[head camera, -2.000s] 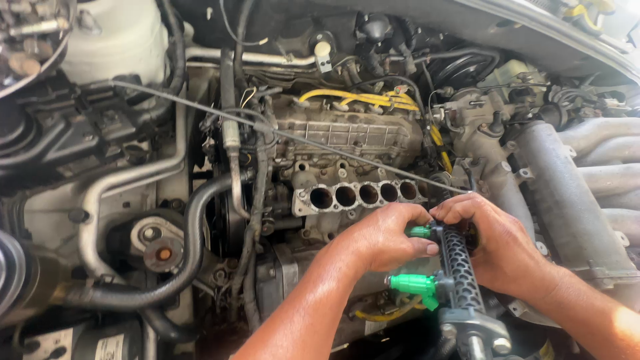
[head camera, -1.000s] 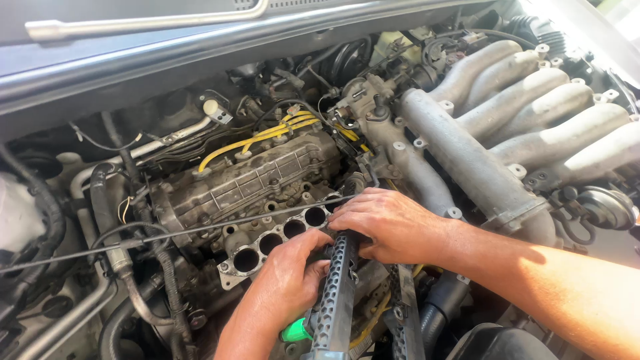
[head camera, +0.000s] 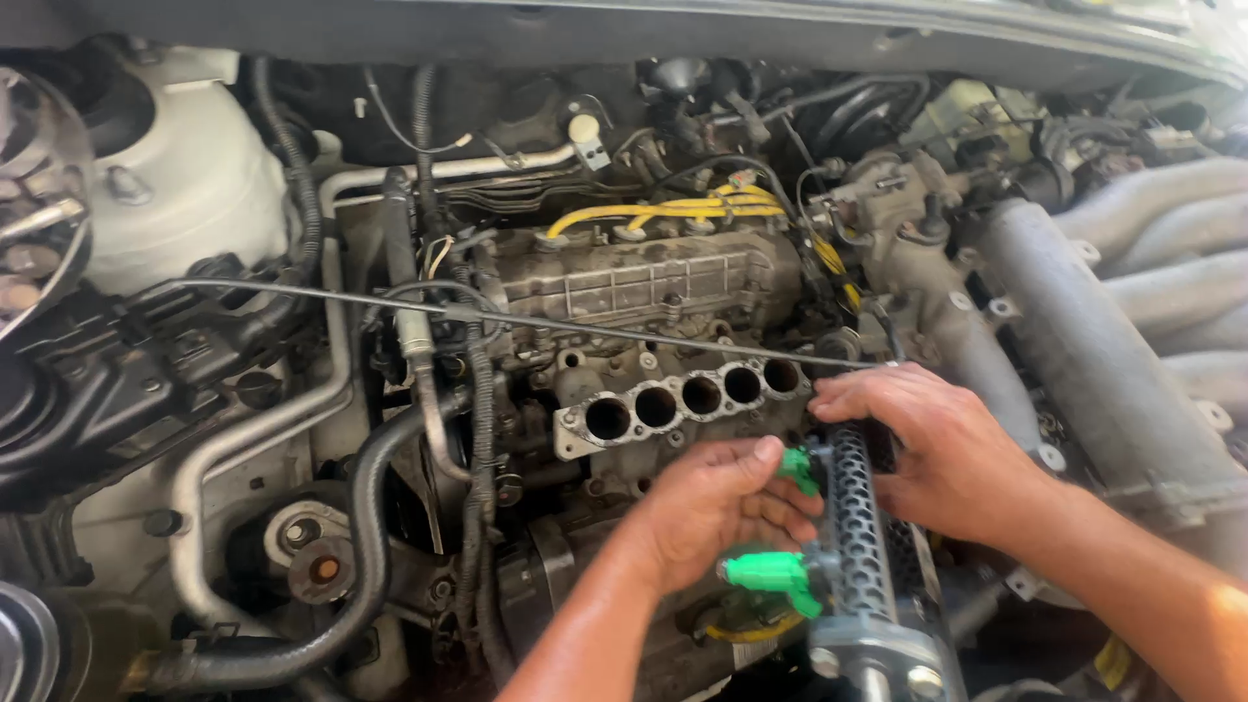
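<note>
A perforated metal rail (head camera: 860, 531) rises from the lower right of the head view, with bolts in its flanged lower end. My right hand (head camera: 926, 439) grips its upper end from the right, fingers over the top. On the rail's left side sit two green fuel injectors, one upper (head camera: 799, 470) and one lower (head camera: 770, 571). My left hand (head camera: 726, 502) has thumb and fingers around the upper injector, which it partly hides. Behind the hands is an intake port flange (head camera: 583, 441) with a row of several round openings.
A thin rod (head camera: 585, 325) crosses above the ports. Yellow ignition leads (head camera: 663, 210) run over the valve cover (head camera: 643, 278). A cast intake manifold (head camera: 1102, 361) lies at right. Black hoses (head camera: 369, 526) and metal pipes (head camera: 190, 517) fill the left.
My left hand has come off the rail's top, where it was one second ago, and is now at the upper green injector. The view has swung away and back.
</note>
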